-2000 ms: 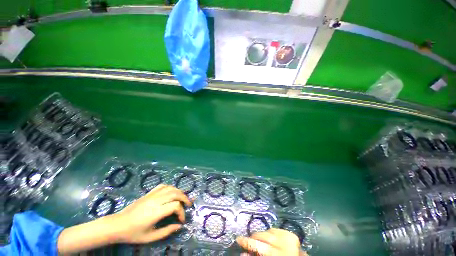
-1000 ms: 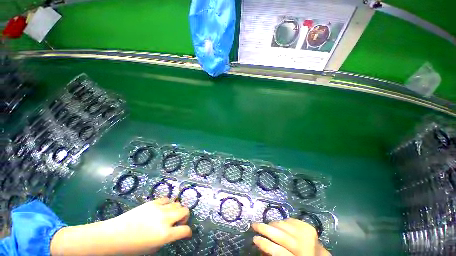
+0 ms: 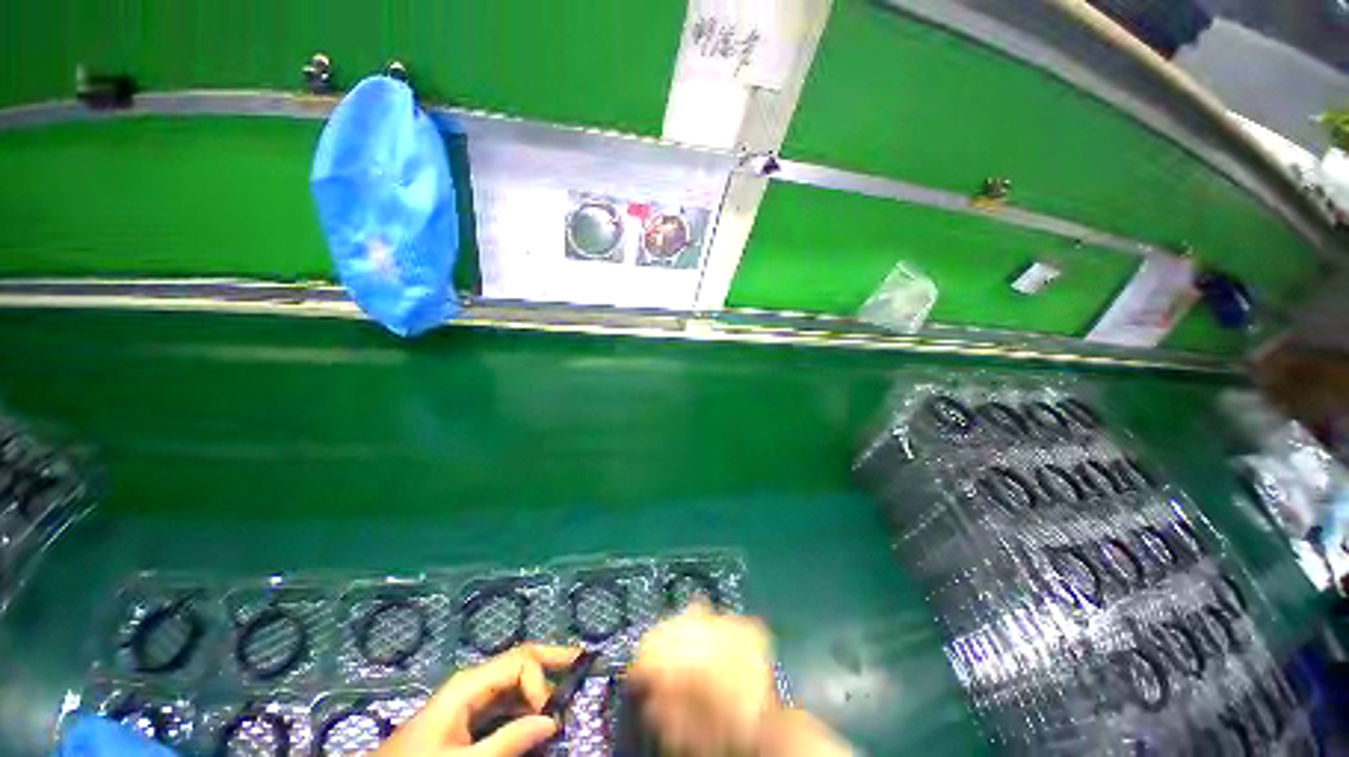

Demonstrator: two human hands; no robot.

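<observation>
A clear blister tray (image 3: 329, 592) lies in front of me, its lower part cut off by the bottom edge. Black rings (image 3: 272, 640) sit in its pockets. My left hand (image 3: 481, 707) is over the tray near the bottom edge, with thumb and fingers closed on a black ring part (image 3: 568, 686), seen nearly edge-on. My right hand (image 3: 703, 688) is just right of it, over the tray's right end. It is blurred, and whether it holds anything cannot be told.
Stacked blister trays (image 3: 947, 547) with black rings stand at right; more trays (image 3: 33, 496) show at the left edge. A light-blue cover (image 3: 388, 207) hangs from the rail beside the instruction sheet (image 3: 518, 222). A small plastic bag (image 3: 900, 299) is on the green panel.
The view has swung right, showing more of the right stack. A black ring part is now raised between my left fingers. My right hand has moved close to my left and is blurred.
</observation>
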